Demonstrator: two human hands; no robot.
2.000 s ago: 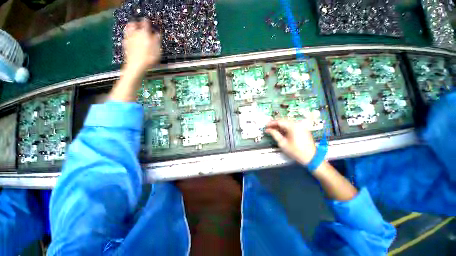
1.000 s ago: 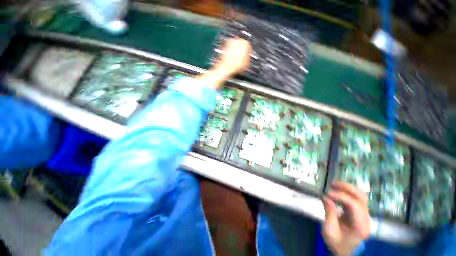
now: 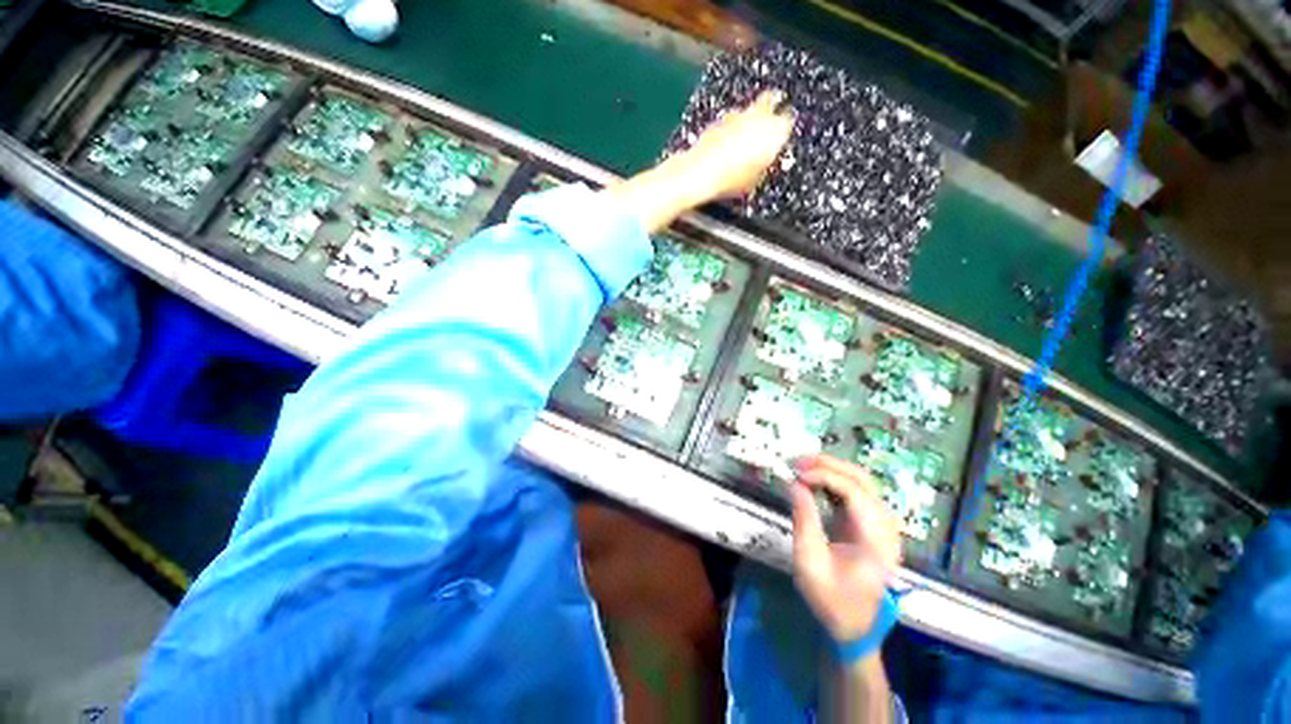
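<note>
My left hand (image 3: 748, 146) reaches over the heap of small dark, glittering parts (image 3: 857, 177), fingertips at its left part; whether they hold a part is hidden. My right hand (image 3: 847, 545), with a blue wrist strap, is at the lower edge of a pallet (image 3: 835, 413) with green circuit boards. Its thumb and fingertips are close together beside the pale lower-left board (image 3: 776, 427); any part between them is too small to tell.
More board pallets stand left and right in the conveyor track (image 3: 651, 488). A blue cord (image 3: 1107, 212) hangs at the right before a second parts heap (image 3: 1189, 347). Blue-sleeved people sit at both sides. A white object (image 3: 371, 17) is at the top left.
The view has swung left and tilted. My left hand stays at the heap. My right hand went to the front rail and is now back at the pale board's lower edge.
</note>
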